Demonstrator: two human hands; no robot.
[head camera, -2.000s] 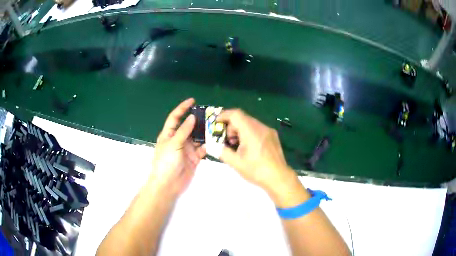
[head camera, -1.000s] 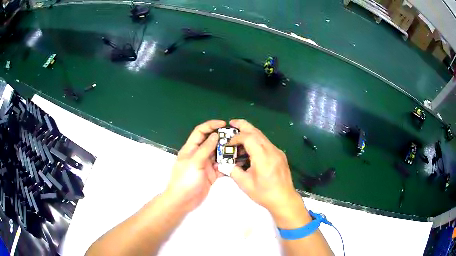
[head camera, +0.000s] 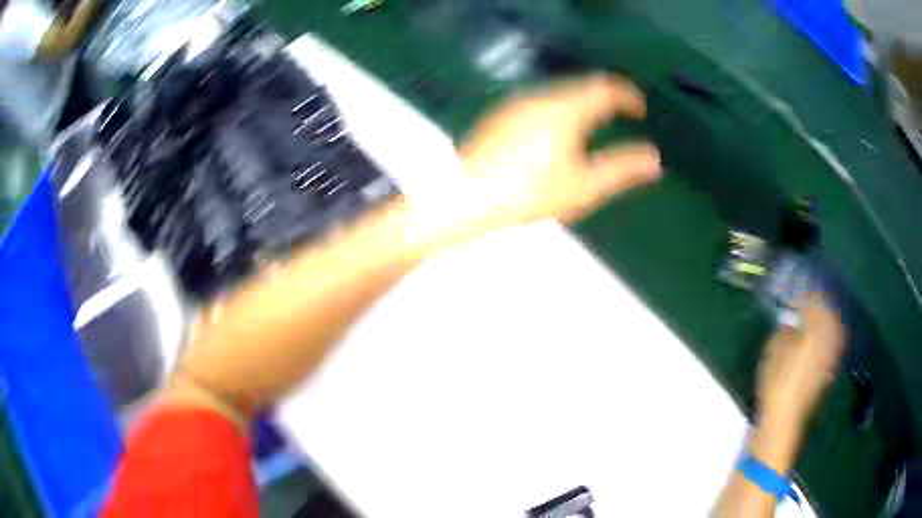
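The picture is blurred. My left hand (head camera: 556, 152) is over the green belt (head camera: 647, 243), with thumb and fingers apart and nothing seen in it. My right hand (head camera: 804, 349) is at the right over the belt, its fingertips smeared by motion. A circuit board (head camera: 746, 258) with white and yellow parts shows just beyond and left of its fingertips; whether the hand touches it or holds anything cannot be made out. A small black piece (head camera: 561, 504) lies on the white sheet (head camera: 526, 364) at the bottom edge.
A heap of black housing parts (head camera: 243, 152) lies left, beyond my left forearm, on a shiny tray (head camera: 131, 344) beside a blue bin (head camera: 45, 344). A crumpled clear bag (head camera: 152, 35) is behind it. Other dark items lie on the belt.
My hands have parted and the board is no longer between them. My left hand has opened; my right hand has moved far right. The view has swung, showing more of the heap and blue bin.
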